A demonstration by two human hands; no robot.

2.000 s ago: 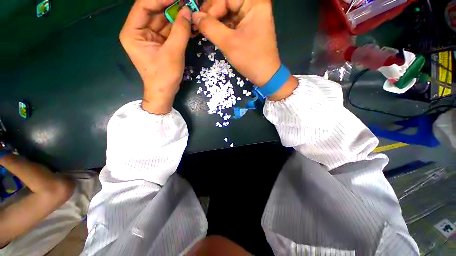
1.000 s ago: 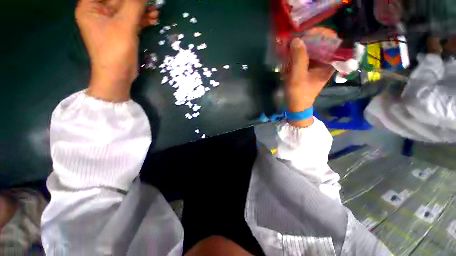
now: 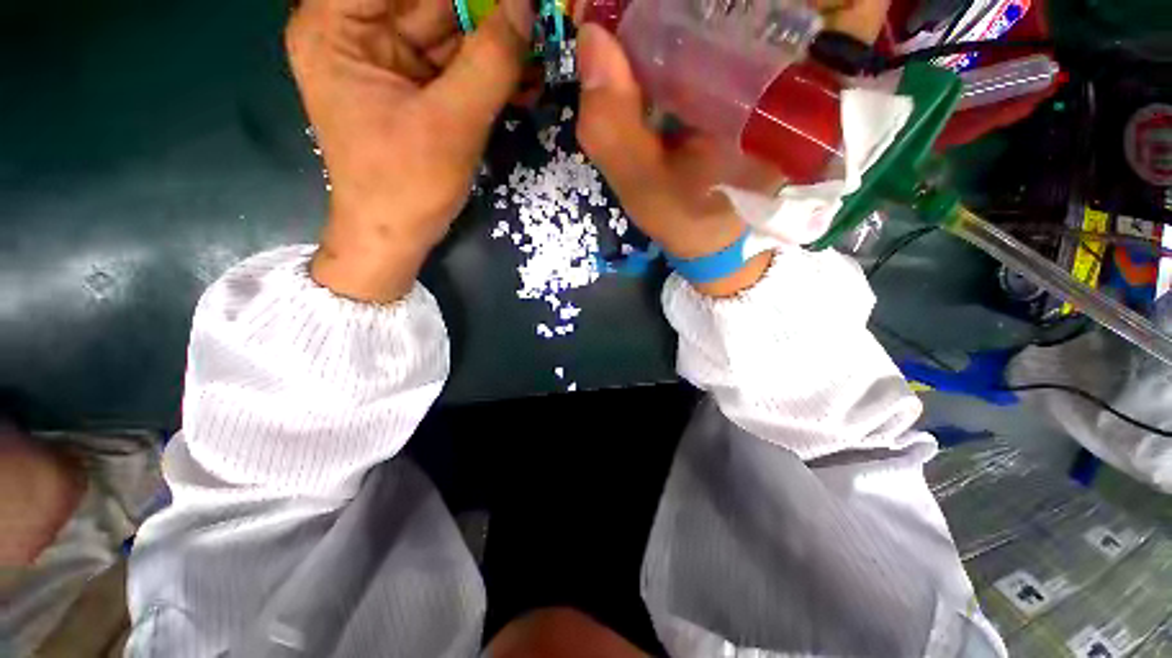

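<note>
My left hand (image 3: 392, 122) holds a small green-teal circuit board module (image 3: 478, 13) in its fingertips at the top edge, where the picture cuts it off. My right hand (image 3: 656, 167) holds the glue syringe (image 3: 701, 62), a clear-pink and red barrel, pointing left towards the module. Its tip is cut off or hidden by the top edge. A white crumpled tissue (image 3: 823, 193) is wrapped at its rear, beside the green adapter (image 3: 906, 154). A clear air hose (image 3: 1067, 276) runs from the adapter to the right. A pile of white small parts (image 3: 555, 238) lies between my wrists.
A red bin (image 3: 945, 126) at upper right holds a white printed tube and a clear cylinder. Black cables run at the right. My blue wrist strap (image 3: 713, 265) has a tail near the pile. Parts of other people show at the lower left and right edge. The bench edge (image 3: 566, 391) is below the pile.
My right hand left the module, reached right to the syringe, and has brought it back beside my left hand. The view swung right and back. My left hand still holds the module.
</note>
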